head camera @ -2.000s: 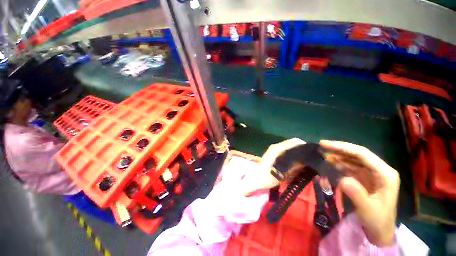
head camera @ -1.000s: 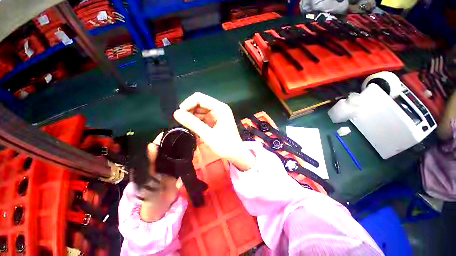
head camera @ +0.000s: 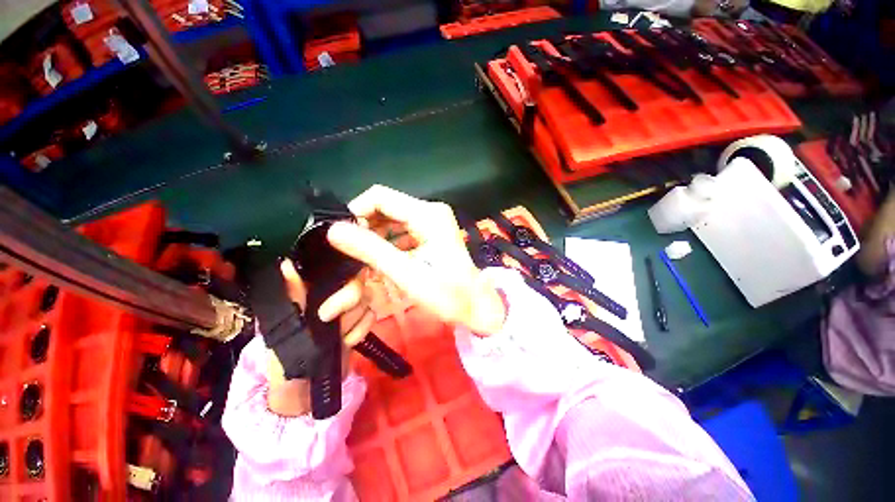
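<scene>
My left hand (head camera: 343, 309) holds a smartwatch (head camera: 322, 257) with a round dark case above the tray. Several black strap ends hang around this hand, so more than one watch may be in it; I cannot tell. My right hand (head camera: 422, 257) is at the upper side of the case, with a finger across the dark disc and the others bent near the strap. Which face of the case is up is unclear. The orange-red compartment tray (head camera: 422, 441) lies below my hands. More black-strapped watches (head camera: 547, 271) lie at its right side.
Trays of watches (head camera: 93, 392) stand at left behind a slanting metal post (head camera: 108, 270). A raised orange-red tray with black straps (head camera: 658, 108) is at back right. A white box (head camera: 761, 235), paper (head camera: 610, 279) and pens (head camera: 684, 286) lie right. A person's pink sleeve (head camera: 854, 324) shows at the right edge.
The view has swung right from the left-hand trays to the white box. The blurred strap above the watch has come down, and my right finger has moved onto the case. Both hands stay at the watch.
</scene>
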